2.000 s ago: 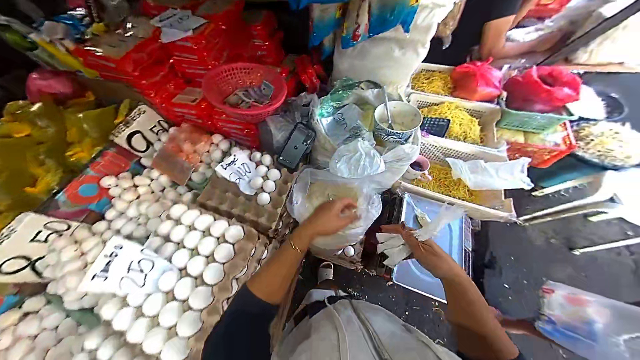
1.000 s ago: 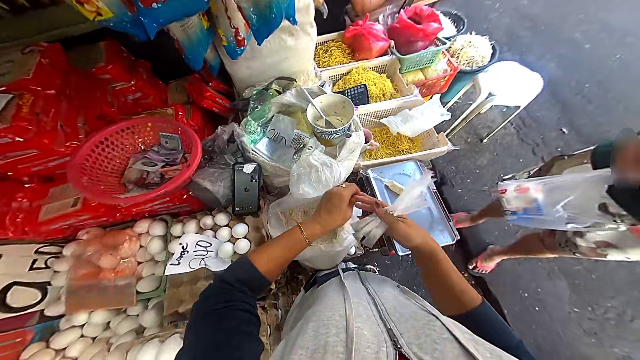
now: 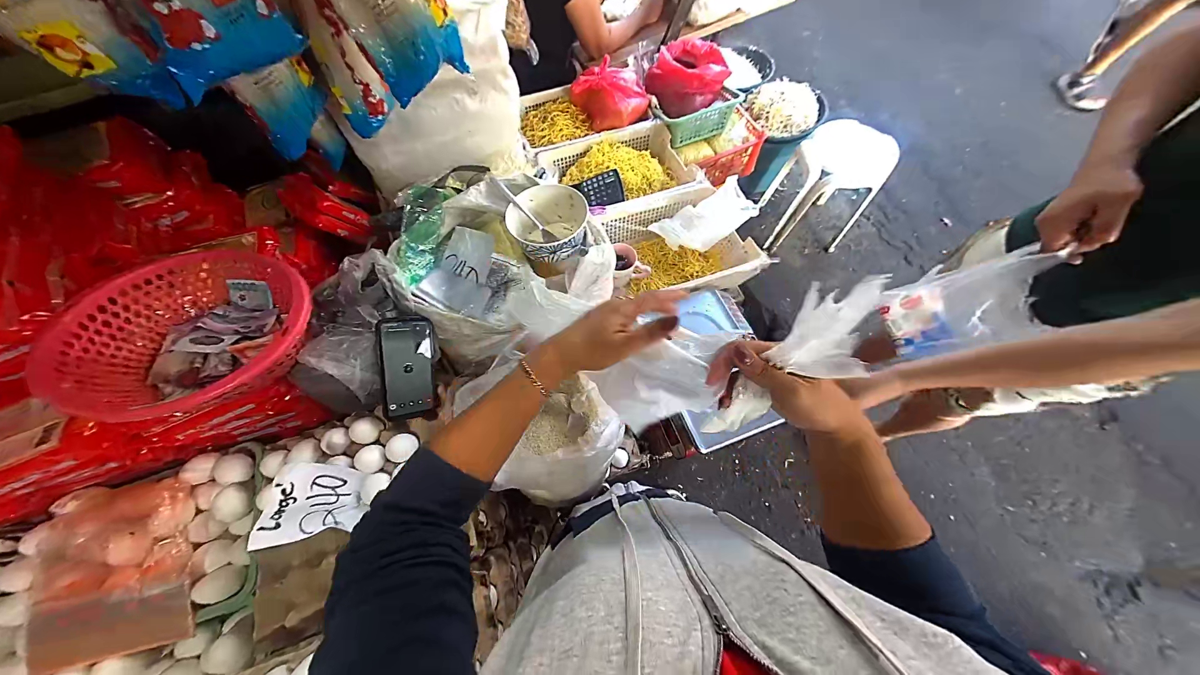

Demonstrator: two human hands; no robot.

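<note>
My left hand (image 3: 614, 333), with a bracelet at the wrist, reaches over a white plastic bag (image 3: 656, 380); whether its fingers touch the plastic cannot be told. My right hand (image 3: 787, 384) is closed on a bunch of white plastic bags (image 3: 830, 328), whose ends stick out above the fingers. Below my left hand stands an open plastic bag of pale grains (image 3: 553, 431). A blue tray (image 3: 717, 314) lies partly hidden under the hands and plastic. Close beyond my right hand, another person's hand (image 3: 1092, 206) holds a clear plastic bag (image 3: 984, 295) with a printed packet inside.
At left are a pink basket (image 3: 56, 366) with banknotes, a phone (image 3: 407, 366) and white eggs (image 3: 230, 502) with a price card (image 3: 309, 497). Ahead stand a bowl with a spoon (image 3: 548, 220), crates of yellow noodles (image 3: 619, 169) and a white stool (image 3: 848, 155).
My hands, close together a second ago, are now apart, with white plastic stretching between them. The other person's arms and clear bag have come nearer on the right.
</note>
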